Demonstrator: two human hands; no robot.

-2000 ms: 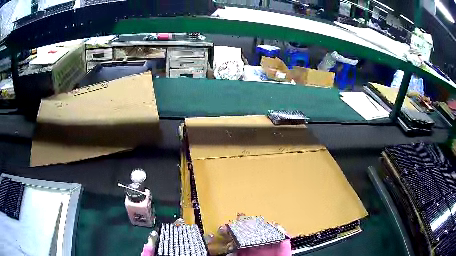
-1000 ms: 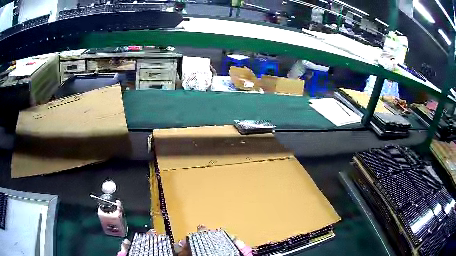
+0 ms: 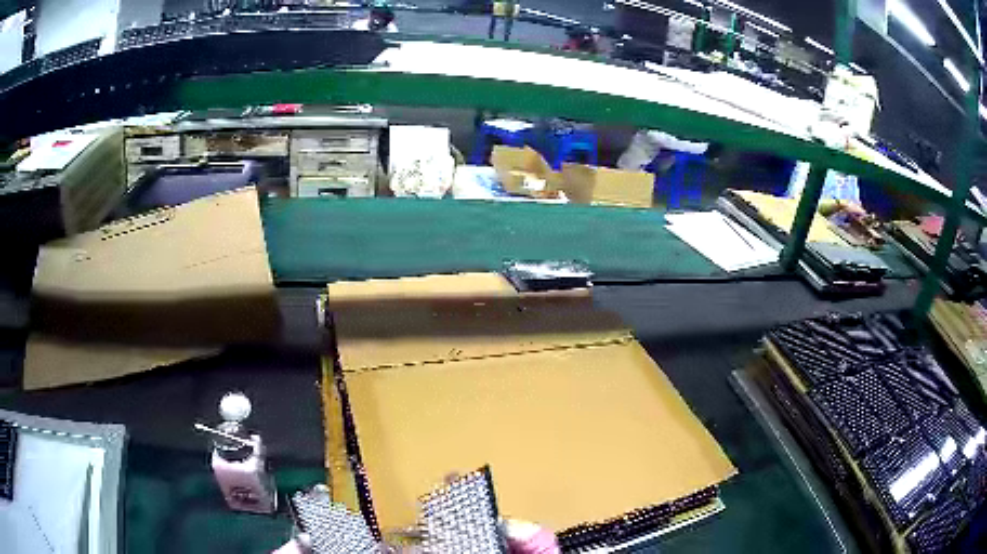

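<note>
My left hand (image 3: 290, 546) shows only as fingertips at the bottom edge, holding a dotted module (image 3: 333, 528) that is cut off by the frame. My right hand (image 3: 528, 537), with pink covering on the fingers, holds a second dotted module (image 3: 460, 513), tilted, over the near edge of the centre stack. Both modules turn their pale dotted faces up. The centre module stack (image 3: 628, 524) is topped by a tan cardboard sheet (image 3: 530, 422). Most of both hands is hidden or out of the picture.
A pinkish bottle (image 3: 244, 476) with a thin stick across its top stands left of the stack. A white tray (image 3: 110, 476) is far left, loose cardboard (image 3: 152, 281) behind. A set-aside module (image 3: 548, 275) lies at the stack's far edge. A second module stack (image 3: 887, 433) is right.
The view has swung right since the oldest frame. Both modules have tilted and turned in my hands, and the right one now stands more on its edge.
</note>
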